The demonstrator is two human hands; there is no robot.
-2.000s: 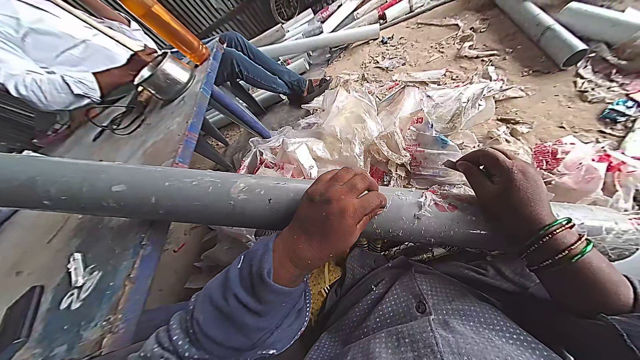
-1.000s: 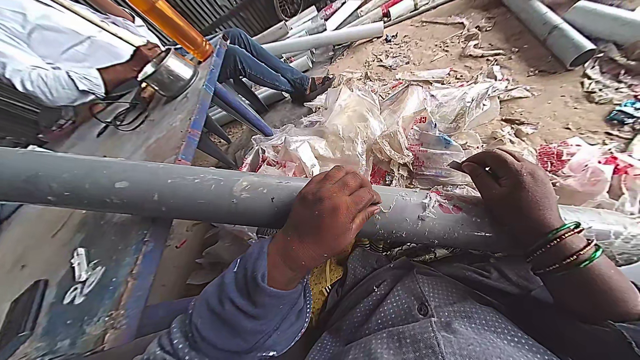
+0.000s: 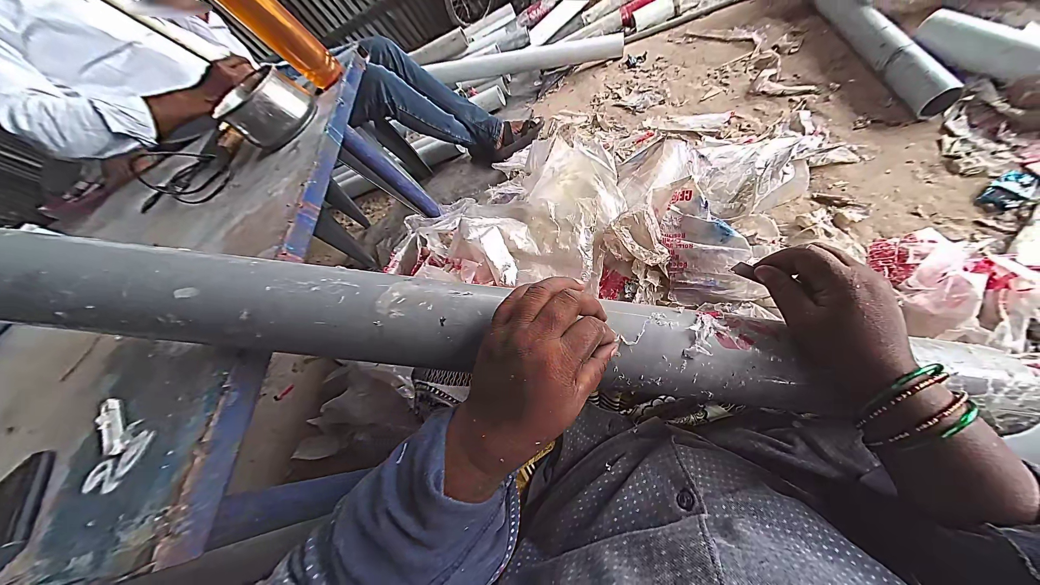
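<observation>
A long grey plastic pipe (image 3: 325,305) lies across my lap, its left part over a worn table. My left hand (image 3: 540,370) rests over the pipe near its middle with bent fingers; whether it grips something small at the fingertips is hidden. My right hand (image 3: 829,313) pinches a small thin flat blade-like piece (image 3: 743,270) between thumb and finger, just above and behind the pipe. Green and gold bangles (image 3: 918,406) circle that wrist. Between the hands, thin whitish shreds (image 3: 707,329) and a red printed mark lie on the pipe's scuffed surface.
Crumpled plastic film (image 3: 569,203) lies beyond the pipe. At the back left, a person in a white shirt (image 3: 73,81) holds a metal pot (image 3: 268,110) at the table (image 3: 183,227), beside an orange tube (image 3: 288,41) and a black cable. More pipes (image 3: 890,61) lie on the dirt ground.
</observation>
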